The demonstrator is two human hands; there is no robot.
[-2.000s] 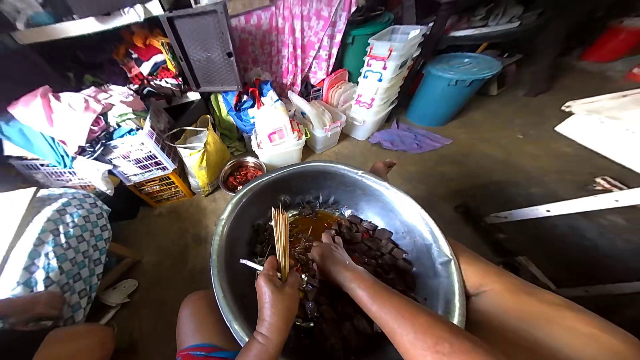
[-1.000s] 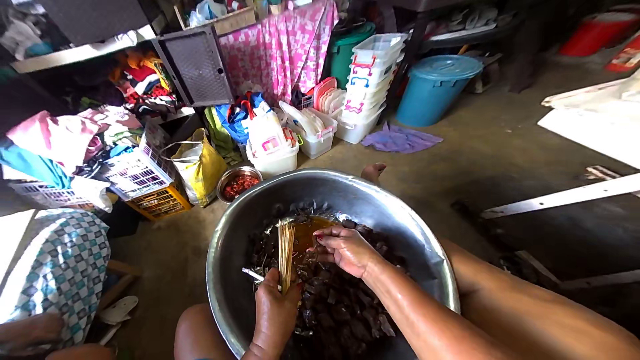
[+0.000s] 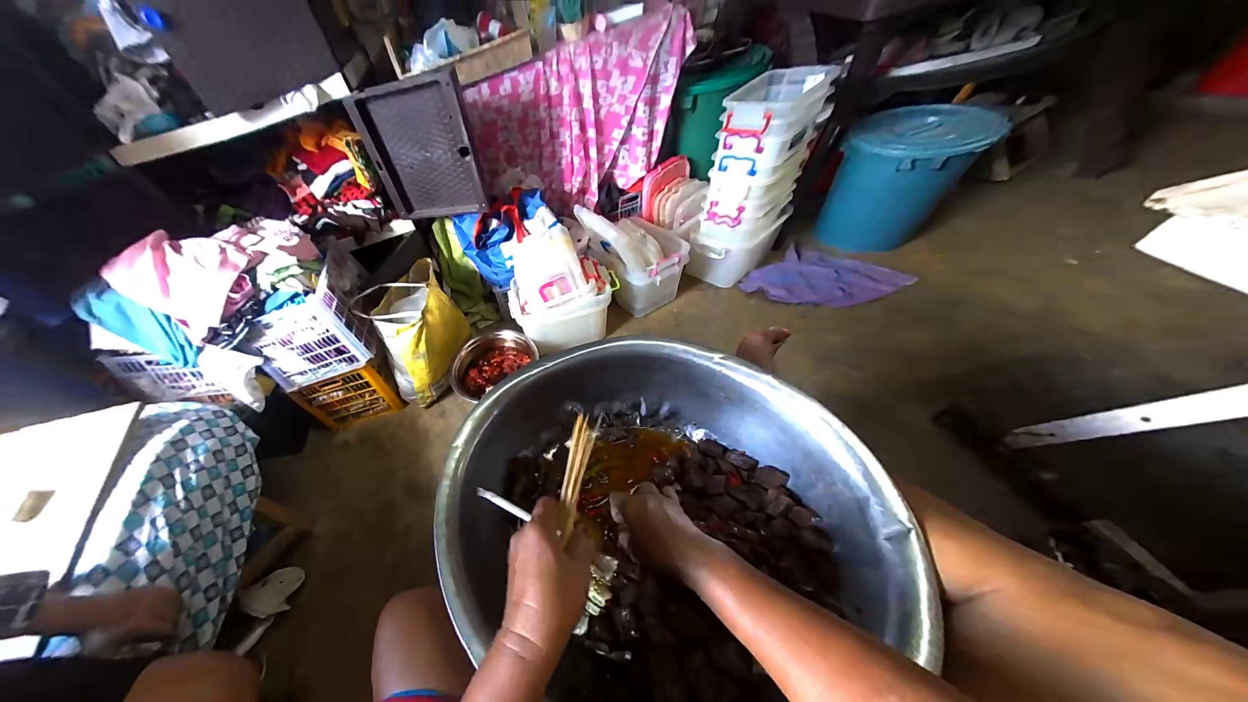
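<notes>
A large metal basin (image 3: pixel 877 487) sits between the legs, holding dark brown cubes (image 3: pixel 721 487) in an orange-brown oily liquid (image 3: pixel 634 458). My left hand (image 3: pixel 551 556) grips a bundle of thin wooden skewers (image 3: pixel 578 463), upright and slightly tilted, over the left part of the basin. A thin white stick (image 3: pixel 504 504) points out to the left beside that hand. My right hand (image 3: pixel 663 531) reaches down into the basin at the edge of the liquid, among the cubes. Its fingertips are partly hidden, so whether it holds something cannot be seen.
Beyond the basin stand a small metal bowl of red pieces (image 3: pixel 495 369), a yellow bag (image 3: pixel 421 336), stacked plastic boxes (image 3: pixel 760 156) and a blue lidded bin (image 3: pixel 902 180). A purple cloth (image 3: pixel 824 278) lies on the floor. Another person's hand (image 3: pixel 127 614) is at lower left.
My right hand, raised with bent fingers above the cubes one second ago, is now lower in the basin. My left hand still holds the skewers.
</notes>
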